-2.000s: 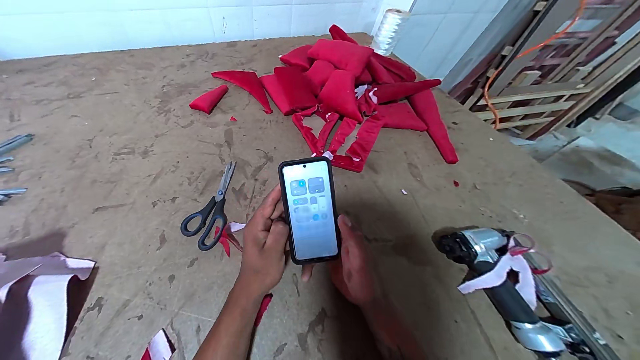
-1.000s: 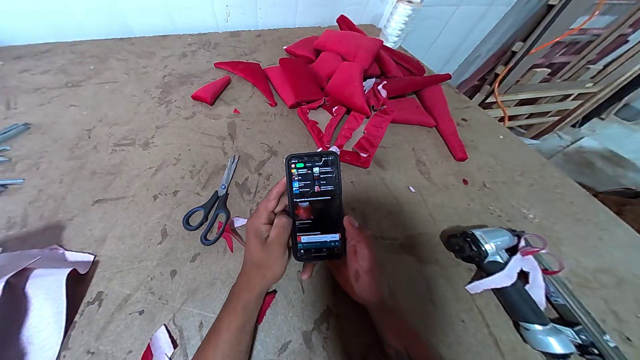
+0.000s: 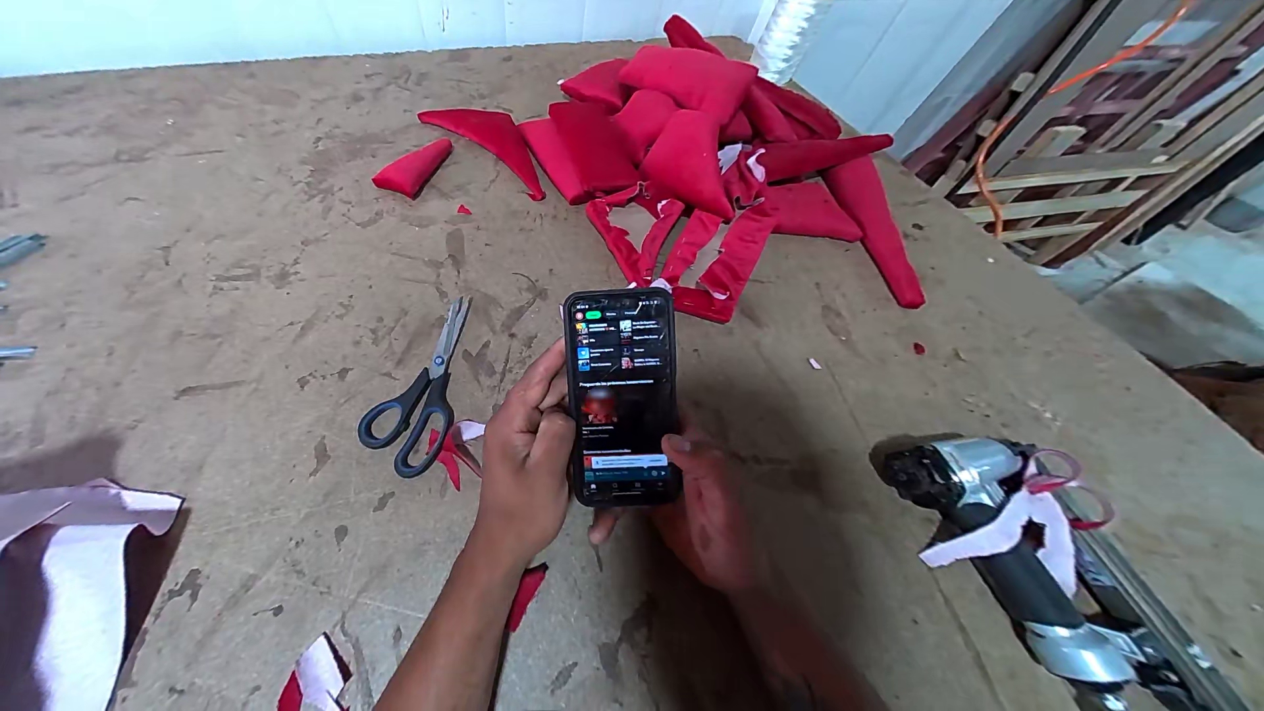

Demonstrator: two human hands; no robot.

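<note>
A black smartphone (image 3: 624, 415) with a lit, dark screen is held upright over the table. My left hand (image 3: 528, 459) grips its left edge and back. My right hand (image 3: 706, 504) is at its lower right side, thumb by the edge and fingers partly hidden behind it. Black-handled scissors (image 3: 425, 395) lie to the left of my left hand, points away from me, beside a small red and white scrap (image 3: 454, 456). Beyond the phone is a pile of red stuffed fabric pieces (image 3: 691, 148), with a red strip frame of fabric (image 3: 726, 257) at its near side.
A pneumatic staple gun (image 3: 1017, 563) with fabric scraps on it lies at the right. White-backed fabric (image 3: 84, 583) is at the lower left, metal pieces (image 3: 20, 249) at the far left. A spool of white cord (image 3: 790, 39) stands behind the pile. Wooden frames (image 3: 1096, 188) are beyond the table.
The phone's screen has gone from a light panel of icons to a dark page with small pictures. Both hands have stayed around the phone.
</note>
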